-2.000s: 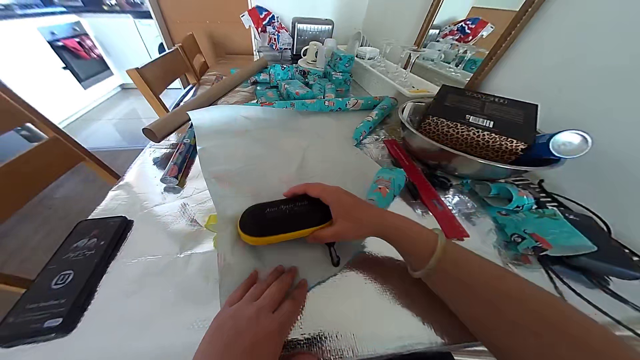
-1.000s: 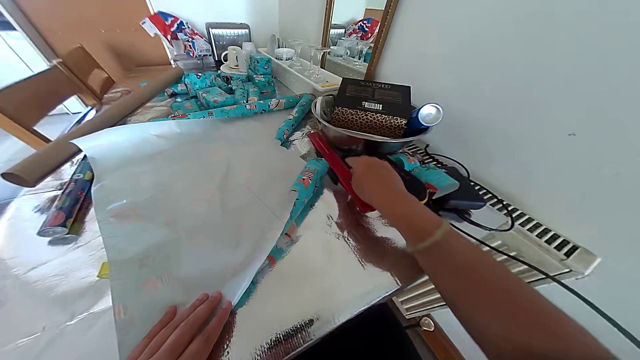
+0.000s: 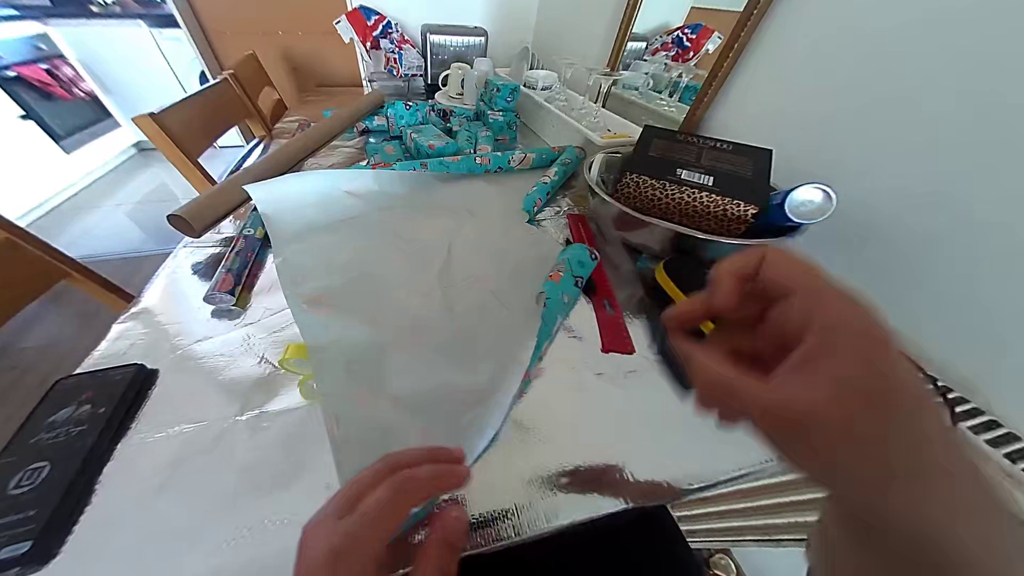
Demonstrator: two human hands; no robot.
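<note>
A sheet of wrapping paper lies white side up, its right edge curling over to show teal print. My left hand has its near edge between thumb and fingers. My right hand is blurred above the table's right side, fingers curled. Behind its fingertips is a black zip case with yellow trim, partly hidden. A dark, blurred shape hangs or lies below them; whether the hand holds it cannot be told. A red strip lies between the paper and that case.
A metal bowl holds a black box and a blue can. Teal-wrapped parcels stand at the back. A brown cardboard tube and a printed roll lie left, with a phone and yellow tape nearer.
The black and yellow case, on the paper two seconds ago, is now at the right near the bowl. My right hand has left it, and the paper's right edge has curled over.
</note>
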